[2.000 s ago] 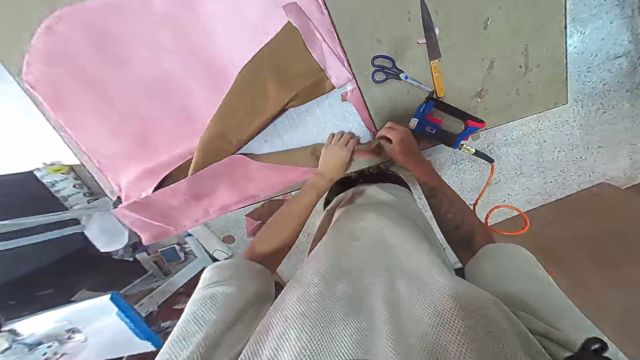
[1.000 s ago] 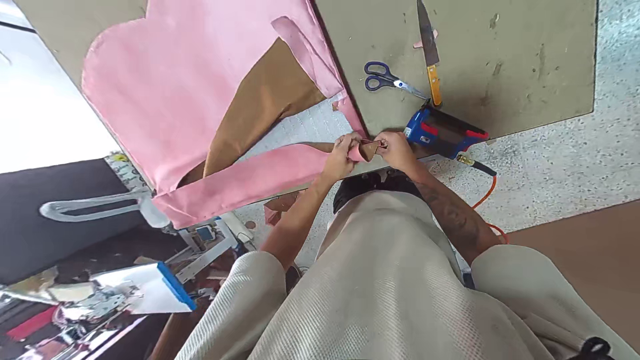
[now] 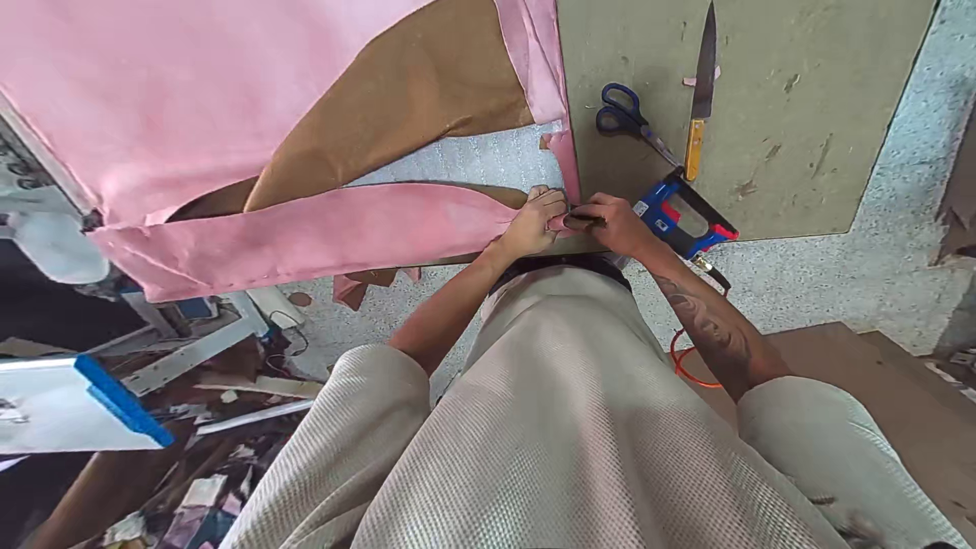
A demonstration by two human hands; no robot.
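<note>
Pink upholstery material (image 3: 335,232) with a brown backing (image 3: 412,99) covers a panel at the left, and a white quilted layer (image 3: 473,162) shows between its parted edges. My left hand (image 3: 536,223) grips the right end of the long pink strip near the panel's corner. Close beside it, my right hand (image 3: 612,223) pinches a folded end of the material, its brown side showing. A blue and red pneumatic staple gun (image 3: 679,217) lies just right of my right hand. Part of the fold is hidden by my fingers.
Dark-handled scissors (image 3: 629,118) and a yellow-handled knife (image 3: 695,145) lie on the greenish worktop (image 3: 808,114). An orange air hose (image 3: 686,370) hangs below the staple gun. Scraps (image 3: 206,496) and a white board with a blue edge (image 3: 69,404) are at lower left.
My left hand has gone from lying on the strip, two seconds ago, to gripping its end. The brown side of the end is now turned up at my right fingers. The view has shifted.
</note>
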